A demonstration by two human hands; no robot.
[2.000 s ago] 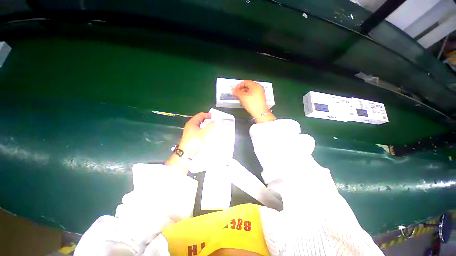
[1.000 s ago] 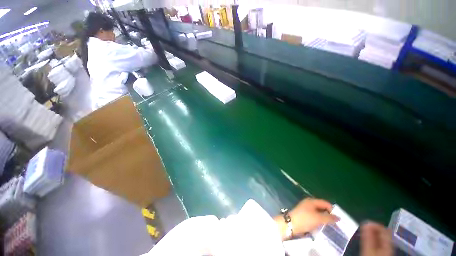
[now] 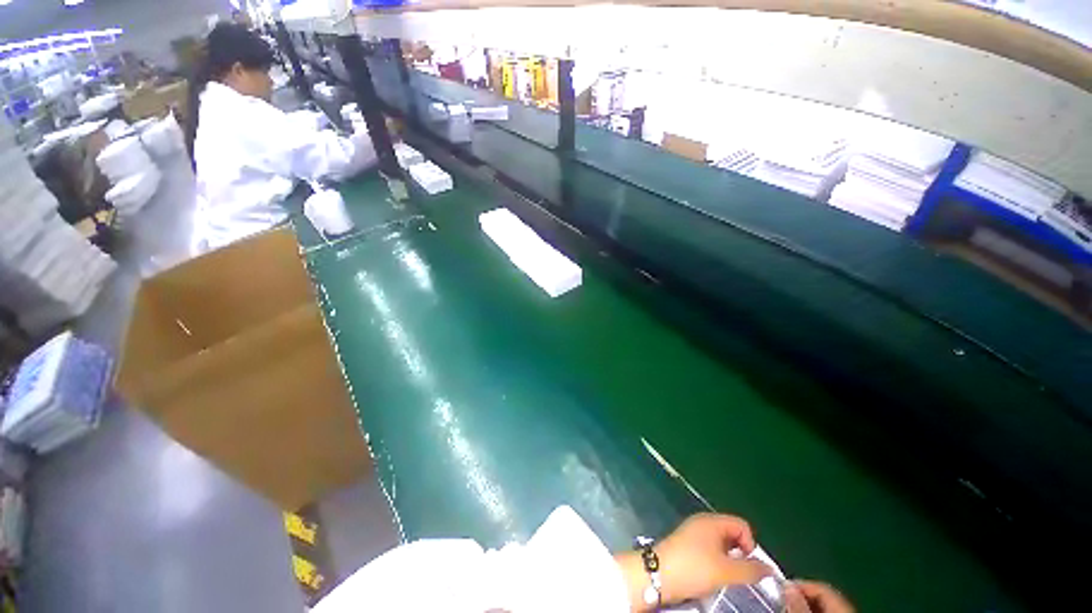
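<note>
My left hand [image 3: 701, 553] is at the bottom right of the view, over the near side of the conveyor, with a bracelet at the wrist. Its bent fingers hold a white label strip [image 3: 745, 596] with printed rows, cut off by the lower edge. My right hand [image 3: 819, 598] is mostly cut off by the lower edge; its fingertips are beside the strip, and whether they hold a label cannot be told. A white product box [image 3: 531, 252] lies on the green conveyor belt [image 3: 719, 407], farther up the line.
An open brown shipping carton [image 3: 246, 371] stands left of the shiny conveyor edge [image 3: 419, 395]. Another worker in white [image 3: 258, 162] is at the line at upper left. More white boxes [image 3: 430, 177] lie near that worker. A dark rail [image 3: 742, 263] runs along the belt's far side.
My hands were over a box on the belt; the view has swung left along the line. Since then the far box has shifted slightly down and right in view, and the near labelled box has left view.
</note>
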